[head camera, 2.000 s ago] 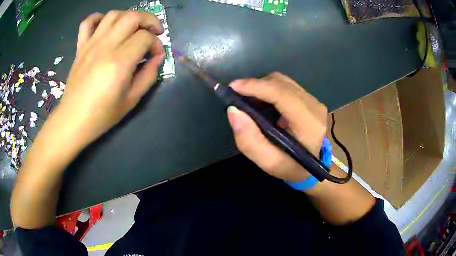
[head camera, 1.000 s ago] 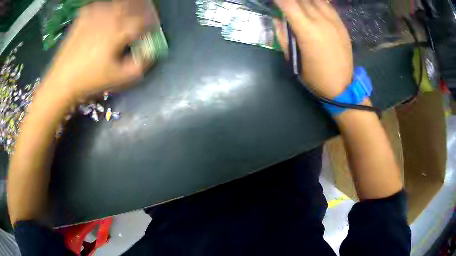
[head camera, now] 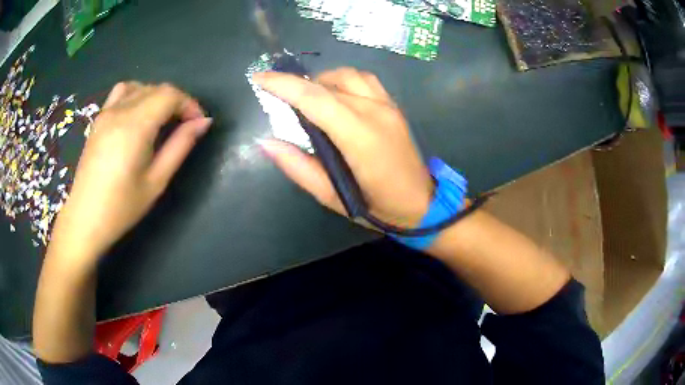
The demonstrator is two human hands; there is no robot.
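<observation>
My right hand [head camera: 360, 143] grips the black soldering iron [head camera: 338, 169], whose front end points to the far side and is blurred. A white and green circuit board [head camera: 284, 119] lies between my right thumb and index finger; whether they grip it is unclear. My left hand [head camera: 135, 135] is over the mat, left of the board, fingers curled and thumb tip against the index finger; nothing shows between them. A heap of small leaded components [head camera: 30, 154] lies at the left, beside my left hand and partly hidden by it.
Stacked green-white boards [head camera: 387, 30] lie at far centre. Other green boards [head camera: 86, 22] are at far left. A shallow tray of dark grains [head camera: 552, 34] is at far right. An open cardboard box [head camera: 627, 225] is below the bench edge at right, a red object [head camera: 143, 338] below it at left.
My left hand has left the far-left boards, moved nearer and no longer shows a board. My right hand has come from the stacked boards to the middle, where a board now shows at its fingers.
</observation>
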